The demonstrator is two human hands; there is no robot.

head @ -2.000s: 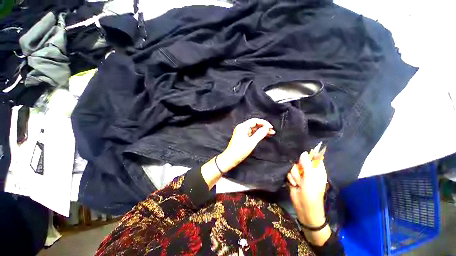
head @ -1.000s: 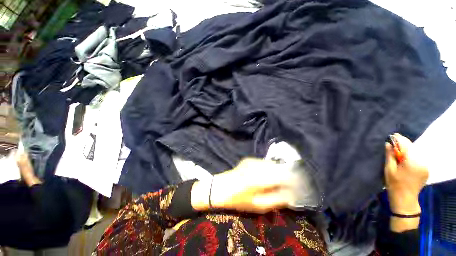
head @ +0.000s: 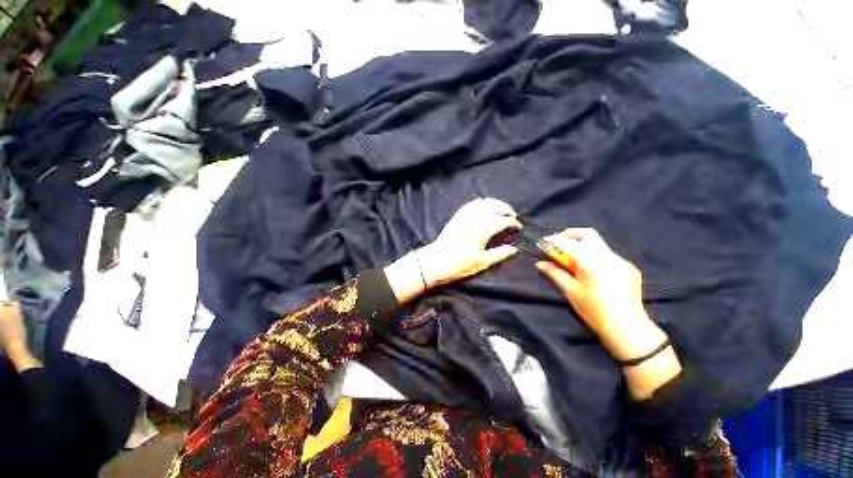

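A large dark denim garment [head: 692, 196] lies spread and wrinkled over the table front, with its paler inside showing near my lap. My left hand [head: 470, 245] is at the middle of the garment, its thumb and fingers pinching a small bit of the dark cloth. My right hand [head: 599, 285] is just to the right and holds orange-handled thread snips [head: 558, 256], blades pointing left at the pinched spot. Whether the blades touch cloth or a thread cannot be told.
White table top [head: 748, 47] shows behind and at right. Dark and grey garments [head: 159, 121] are heaped at far left, with white papers [head: 98, 308] below them. Another person's hand [head: 14, 331] is at the left edge. A blue crate [head: 814, 434] stands at lower right.
The garment has been shifted and spread, with its pale inside now lower. My left hand moved up onto the cloth. My right hand came in from the right edge, bringing the snips beside it.
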